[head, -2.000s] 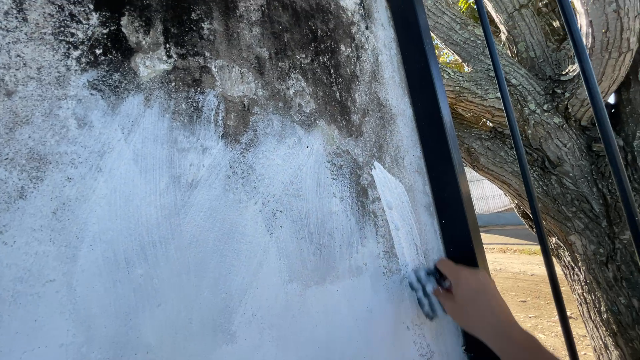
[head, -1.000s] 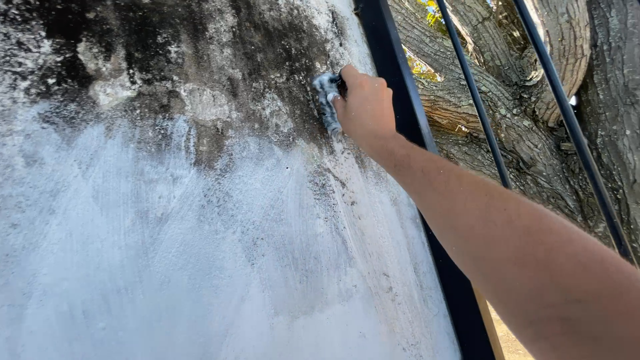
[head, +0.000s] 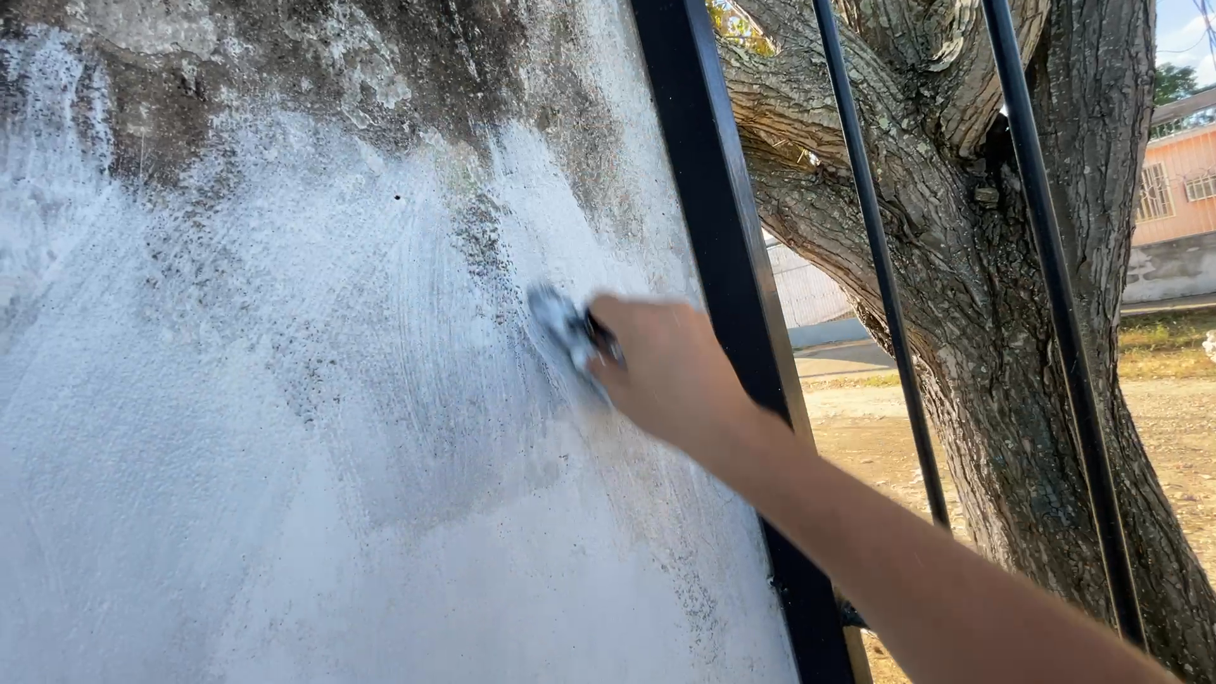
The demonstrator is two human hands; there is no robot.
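My right hand (head: 665, 366) grips the dark handle of a paintbrush (head: 562, 332), blurred by motion, its head smeared with white paint and laid against the wall (head: 456, 570). White paint covers the lower and middle wall in streaks, thin enough in places for dark specks to show. Along the top the surface stays blackish and stained (head: 446, 47). A fresh white streak (head: 537, 199) runs above the brush. My left hand is out of the frame.
A black metal post (head: 722, 190) borders the wall on the right, close to my wrist. Beyond it stand thin black bars (head: 869, 209), a thick tree trunk (head: 988, 332), bare ground and an orange building (head: 1173, 190).
My right hand has come down the wall with the brush from the dark stained part. White paint now covers part of the stained strip near the post.
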